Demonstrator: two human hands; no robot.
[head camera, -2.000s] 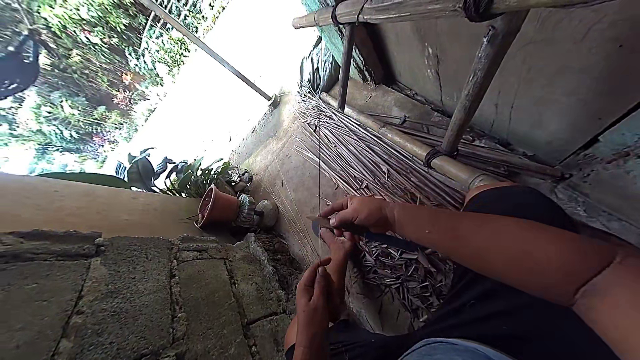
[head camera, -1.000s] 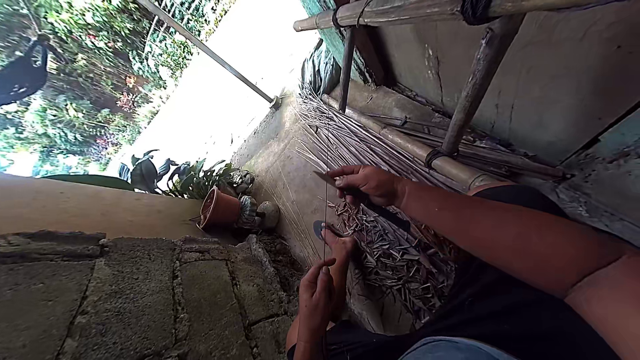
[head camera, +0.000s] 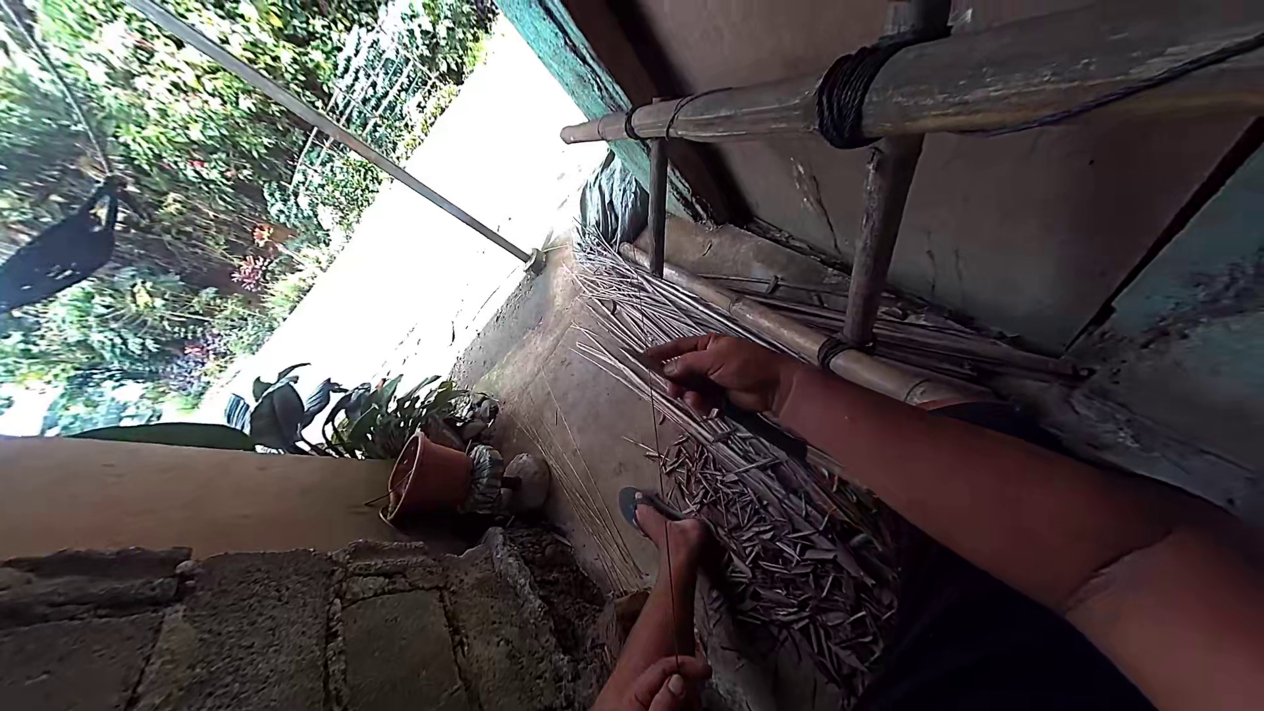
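Observation:
My right hand (head camera: 726, 373), at the middle of the head view, is closed around a knife; its dark handle (head camera: 765, 427) shows below the palm, and the blade is hard to make out beside the fingertips. A thin, dark strip (head camera: 668, 573) runs down past these fingertips to my left hand (head camera: 671, 683), which pinches it at the bottom edge. Between the hands rests a foot in a dark flip-flop (head camera: 632, 506). Long split sticks (head camera: 681, 321) lie on the floor beyond, and short dry cuttings (head camera: 790, 553) are heaped right of the foot.
A bamboo railing (head camera: 750, 114) with dark lashings stands along the wall at right. A tipped-looking terracotta pot (head camera: 434, 479) and plants are at left, above a rough block ledge (head camera: 257, 622). Several thin strips (head camera: 583, 484) lie on the concrete floor. A metal pole (head camera: 346, 143) crosses the upper left.
My right hand with the knife has moved up, away from the foot. My left hand has drawn down toward the bottom edge, and the two hands are farther apart.

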